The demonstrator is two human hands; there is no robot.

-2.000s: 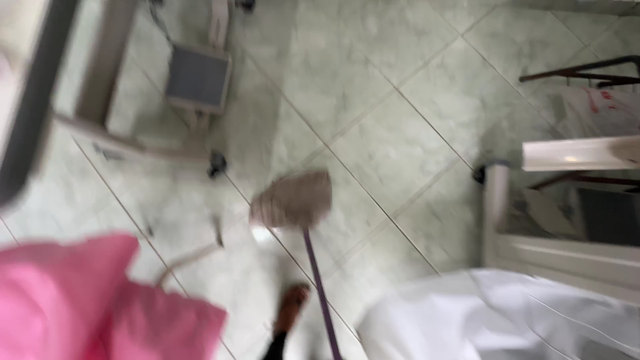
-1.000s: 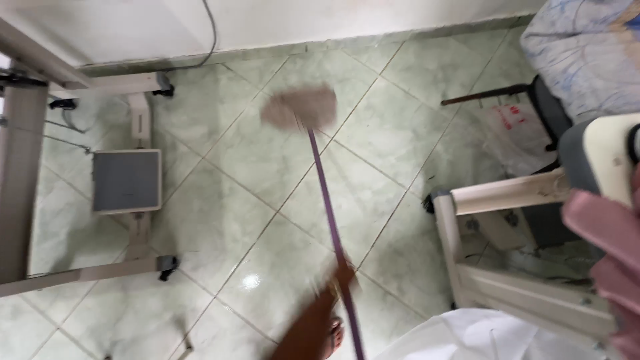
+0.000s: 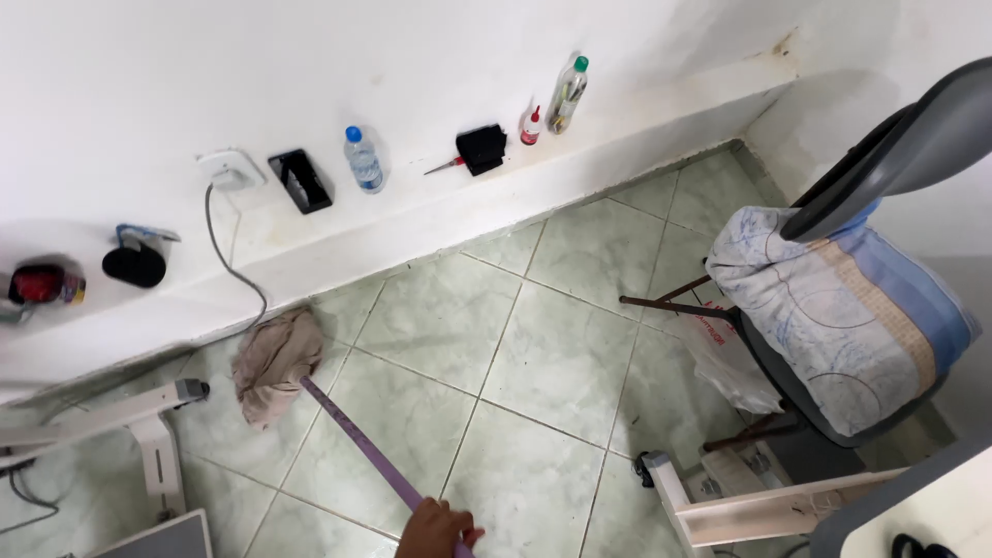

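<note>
At the bottom centre, my left hand (image 3: 438, 531) is closed around the purple handle (image 3: 364, 443) of a floor mop. The handle slants up and left to a brown-grey cloth mop head (image 3: 277, 364), which lies bunched on the tiled floor at the foot of the white wall, beside a wheeled frame leg. The lower end of the handle passes my hand and leaves the view at the bottom edge. My right hand is not in view.
A wall ledge holds a phone (image 3: 301, 181), a water bottle (image 3: 364, 160) and small items. A grey cable (image 3: 225, 260) hangs near the mop head. Wheeled frames (image 3: 101, 422) stand left and right (image 3: 775, 508); a chair (image 3: 841, 442) with folded bedding (image 3: 845, 318) stands right.
The mop head has moved to the base of the wall, beside the left frame. My left hand stays on the handle since one second ago. The view has shifted, and the wall ledge now shows.
</note>
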